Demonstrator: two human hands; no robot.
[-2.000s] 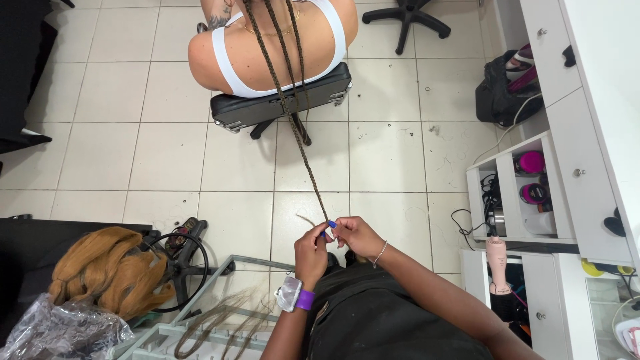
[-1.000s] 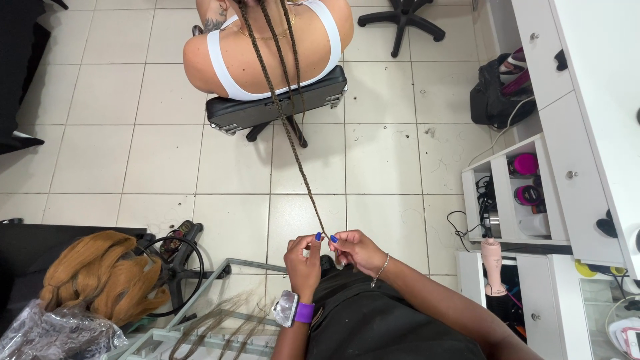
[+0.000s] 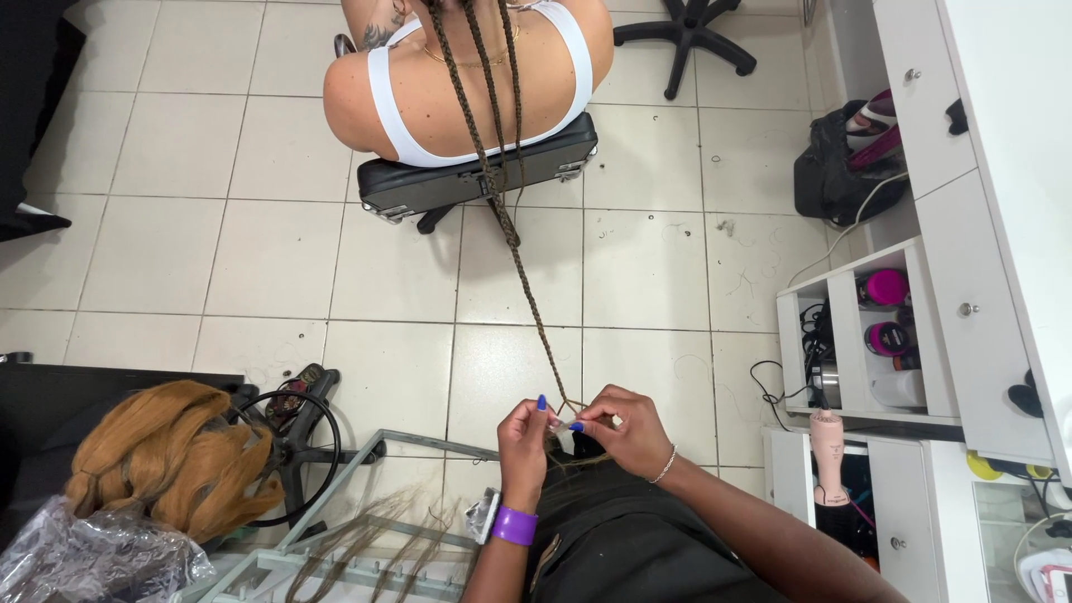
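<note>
A long brown braid (image 3: 526,280) runs from the head of a seated person (image 3: 469,92) down to my two hands, with its lower end split into strands. My left hand (image 3: 525,440), above a purple wristband (image 3: 514,525), pinches strands between thumb and finger. Close beside it, my right hand (image 3: 628,429) holds other strands, its thumb toward the left hand. Both hands have blue nails, and a silver bracelet (image 3: 665,465) is on the right wrist. The strand tips below the fingers are partly hidden. Further finished braids (image 3: 494,92) hang down the person's back.
Bundles of ginger hair (image 3: 159,461) and clear plastic (image 3: 100,553) lie at lower left beside a grey metal rack (image 3: 335,502) with loose hair strands. White drawers (image 3: 963,310) and shelves with jars (image 3: 885,287) stand at right, near a pink bottle-shaped appliance (image 3: 827,456). A chair base (image 3: 687,33) is at top.
Both hands stay at the braid's lower end, their fingers repositioned. The strands there are now spread apart in a visible fork.
</note>
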